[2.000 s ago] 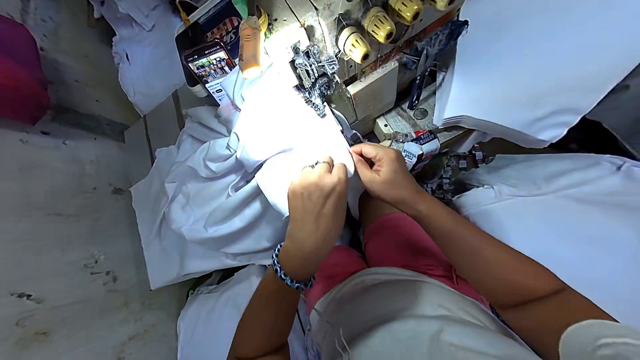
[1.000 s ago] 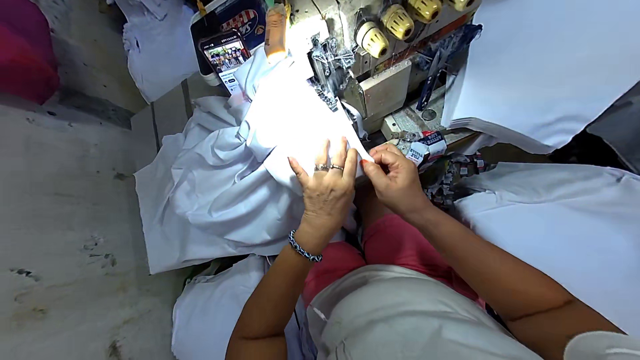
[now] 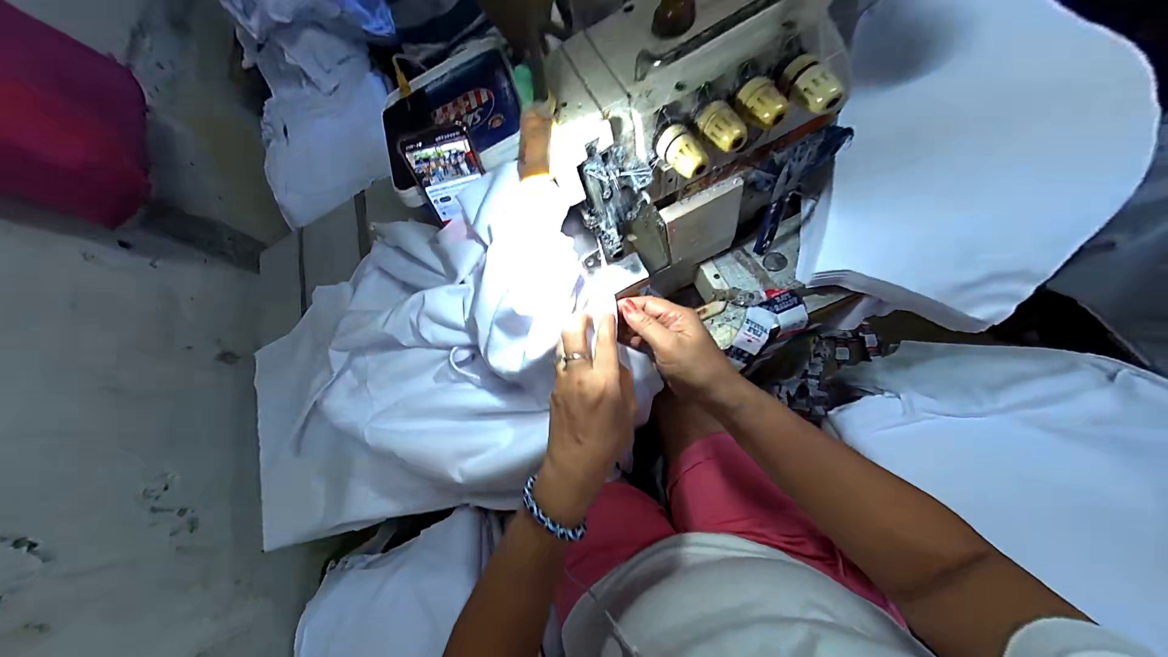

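Observation:
White fabric lies bunched on the left and runs up to the presser-foot area of a sewing machine, a serger by its look, under a bright lamp glow. My left hand, with a ring and a braided bracelet, rests on the cloth with its fingers pointing toward the machine. At the fabric's right edge, just below the machine's front, my right hand pinches the cloth between thumb and forefinger. Glare washes out the cloth near the needle, so the needle itself is hidden.
Yellow tension knobs line the machine's front. A smartphone leans on a container at the upper left. Stacked white fabric pieces lie to the right, with more white cloth below. Small packets sit right of my right hand.
My left hand has gone from closed fingers on the cloth to spread, then to extended fingers closer together. My right hand stays at the fabric's edge. The view has shifted somewhat.

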